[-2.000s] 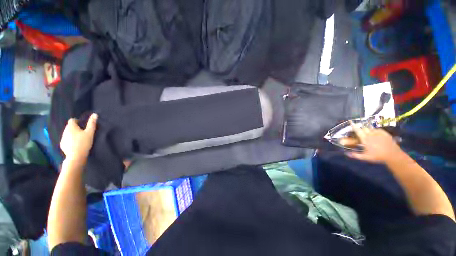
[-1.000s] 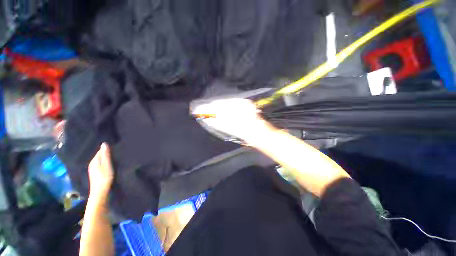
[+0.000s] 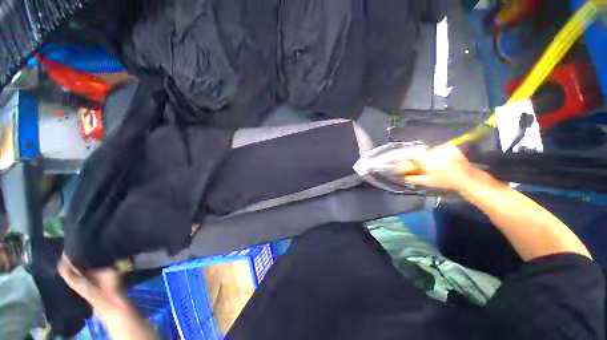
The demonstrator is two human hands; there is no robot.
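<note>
A black garment (image 3: 153,179) lies bunched at the left, with its flat sleeve (image 3: 293,159) along the light-grey padded sleeve board (image 3: 283,135). My right hand (image 3: 436,169) grips the handle of the silver steam iron (image 3: 386,163). The iron's tip is at the board's right end, beside the sleeve's end. My left hand (image 3: 100,285) is blurred at the lower left, by the garment's lower edge. Its fingers are partly hidden, and I cannot tell whether it holds the cloth.
A darker pressing table (image 3: 266,234) lies beneath. More dark cloth (image 3: 319,53) covers the far side. A yellow hose (image 3: 546,63) runs from the iron to the upper right. A blue crate (image 3: 186,299) stands below the board. A red stool (image 3: 566,96) is at right.
The iron has moved from over the garment to the board's right end. My left hand has moved down and left. The sleeve lies flat, with the board's pale edges showing again.
</note>
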